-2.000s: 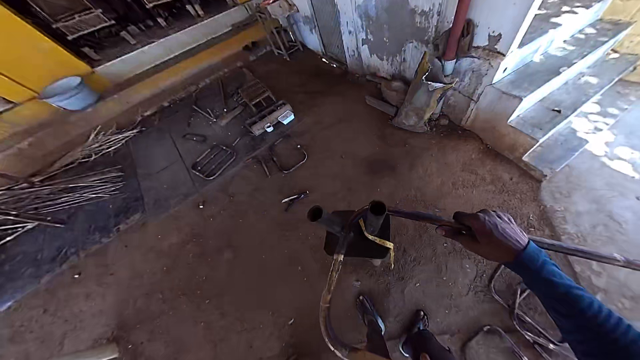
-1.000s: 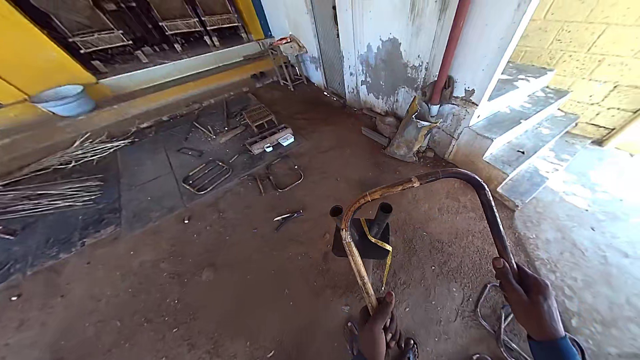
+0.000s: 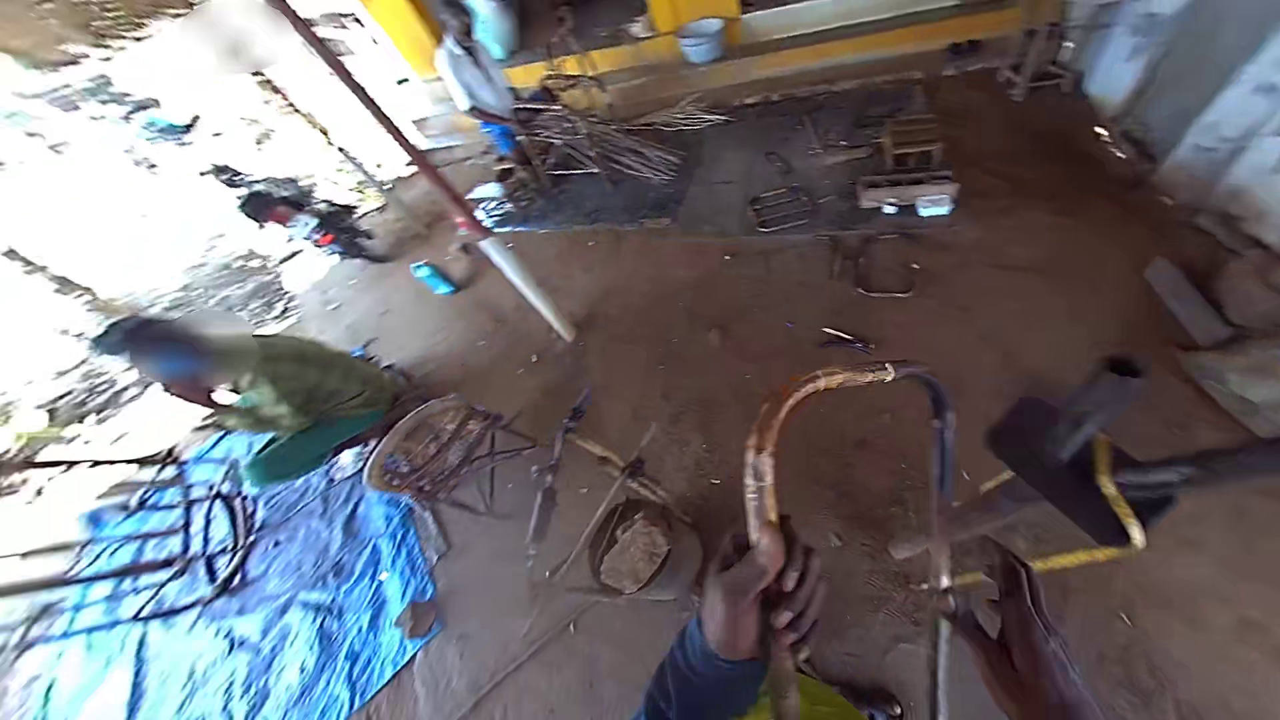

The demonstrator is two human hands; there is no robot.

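A cane pole bent into a U [image 3: 762, 470] stands with its curve away from me, scorched brown and dark in places. Around its left leg my left hand [image 3: 765, 595] is closed. My right hand [image 3: 1025, 640] is beside the right leg, its fingers spread and the thumb near or against the cane; whether it bears on it is unclear. To the right stands a metal bending post with short pipe ends [image 3: 1095, 410] on a dark plate, a yellow strip [image 3: 1115, 490] looped about it.
One person [image 3: 310, 390] crouches by a blue tarpaulin [image 3: 330, 590] with cane frames; another stands farther back near thin sticks [image 3: 610, 145]. A bowl with a lump in it [image 3: 635, 550], a round woven seat [image 3: 440, 450], a slanting pole [image 3: 520, 280] and pliers [image 3: 848, 342] are around.
The view has swung far left. Two seconds ago the cane lay at the post; now its bent part is held clear of it. My right hand, closed on the cane one second ago, has loosened.
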